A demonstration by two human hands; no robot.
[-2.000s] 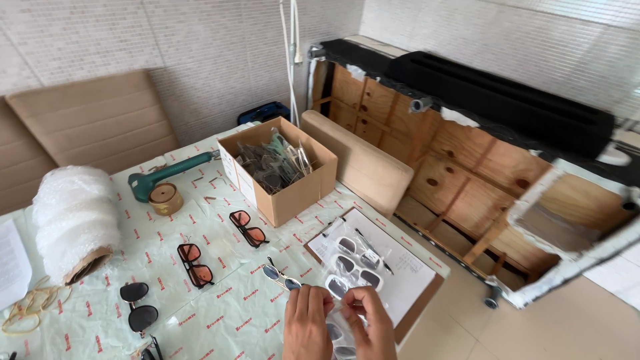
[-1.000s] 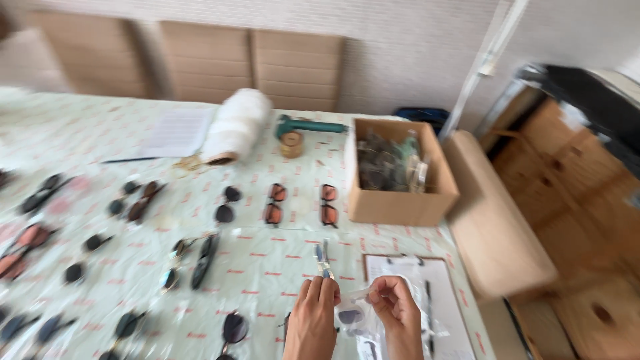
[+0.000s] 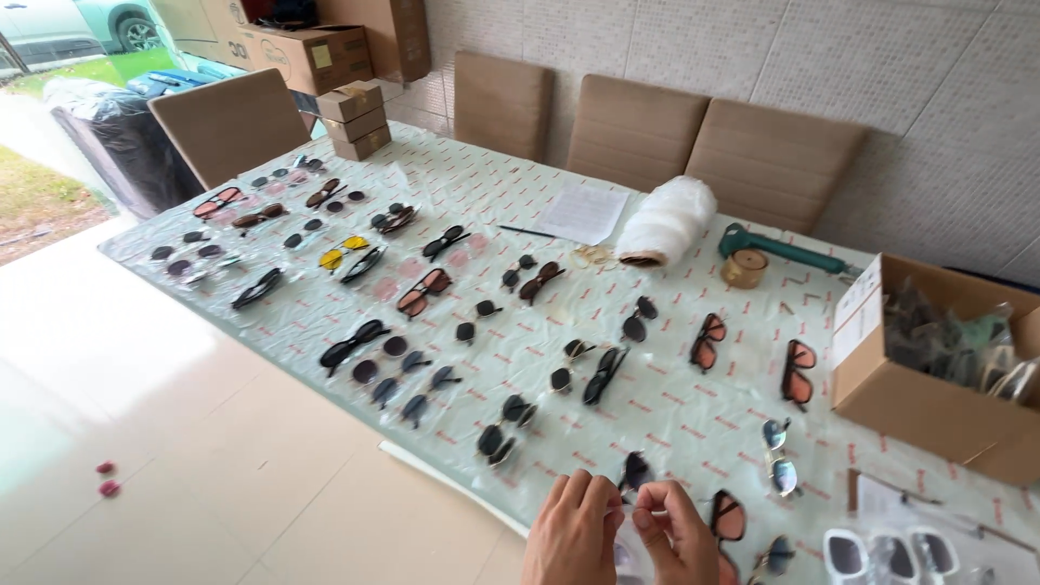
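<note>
At the bottom centre, my left hand and my right hand pinch the top edge of a clear plastic bag between their fingertips. Something lens-like shows through the bag, partly hidden by the hands. Just beyond my fingers lies a dark-lensed pair of sunglasses. Red-lensed sunglasses are to the right of my right hand. White-framed sunglasses in clear plastic rest on a clipboard with paper at the lower right. Many more sunglasses, among them a yellow-lensed pair, are spread over the table.
An open cardboard box of bagged items stands at the right. Behind are a green tape dispenser or similar tool, a tape roll, bubble wrap, a printed sheet and small stacked boxes. Chairs line the far side.
The view has swung far left, showing the table's far end. Both hands stay together on the clear plastic bag.
</note>
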